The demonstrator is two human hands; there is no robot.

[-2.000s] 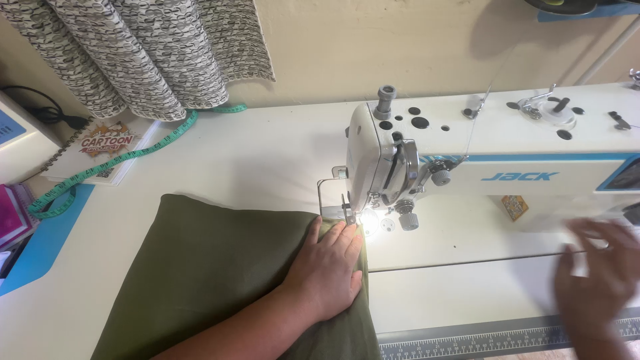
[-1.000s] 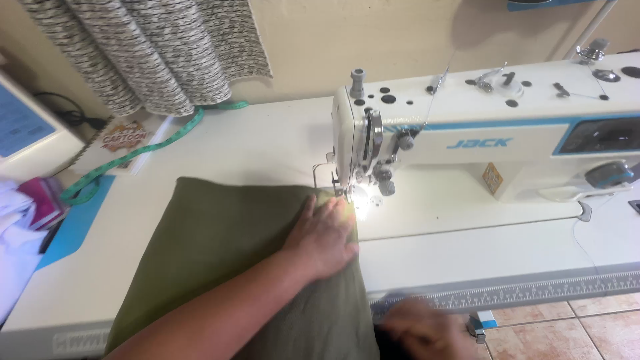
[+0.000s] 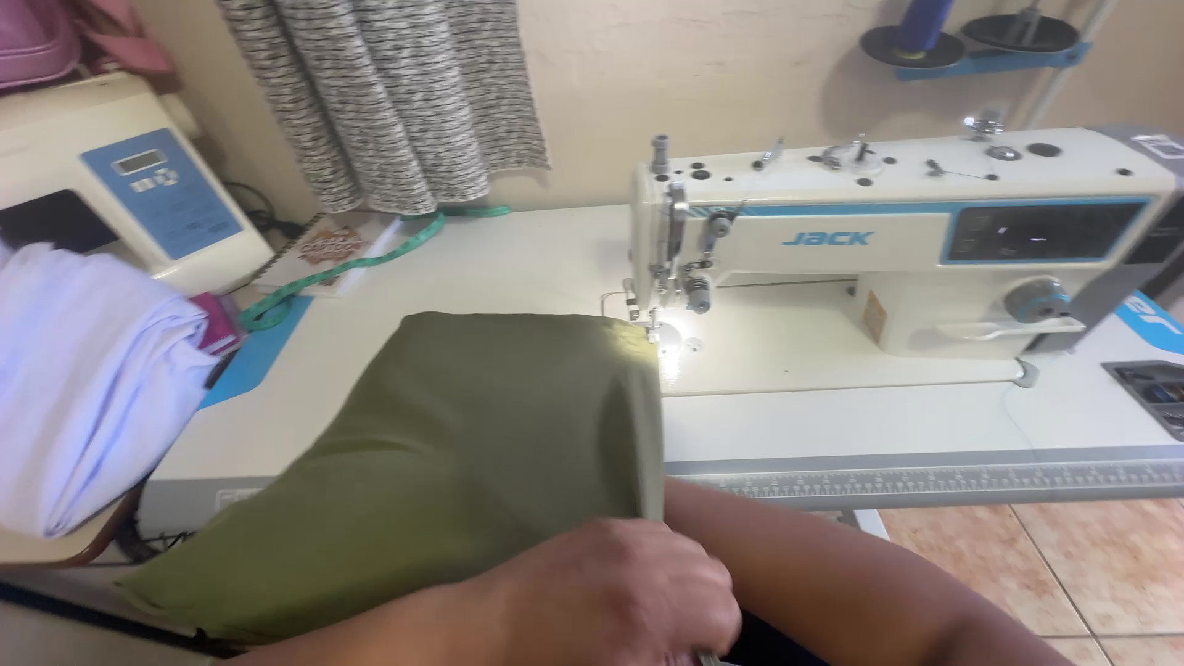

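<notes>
Olive green fabric [image 3: 499, 435] lies over the front of the sewing table and hangs past its edge. Its far right corner is at the presser foot [image 3: 653, 328] of a white Jack sewing machine [image 3: 795, 250], under the lit lamp. My left hand [image 3: 629, 583] is closed on the right edge of the fabric, low in front of the table. Of my right arm only the forearm shows, reaching in from the lower right and passing behind my left hand; my right hand is hidden behind the fabric and my left hand.
A green tape measure [image 3: 361, 264] crosses a spiral-bound booklet [image 3: 319, 250] at the back left. White cloth [image 3: 92, 388] is heaped beside a second machine [image 3: 139, 185]. Patterned grey fabric [image 3: 398, 102] hangs behind. A ruler strip [image 3: 814, 483] runs along the table's front edge.
My left hand has left its place beside the presser foot and come down toward me along the fabric's edge. My right arm has moved left, behind the fabric. The view has shifted.
</notes>
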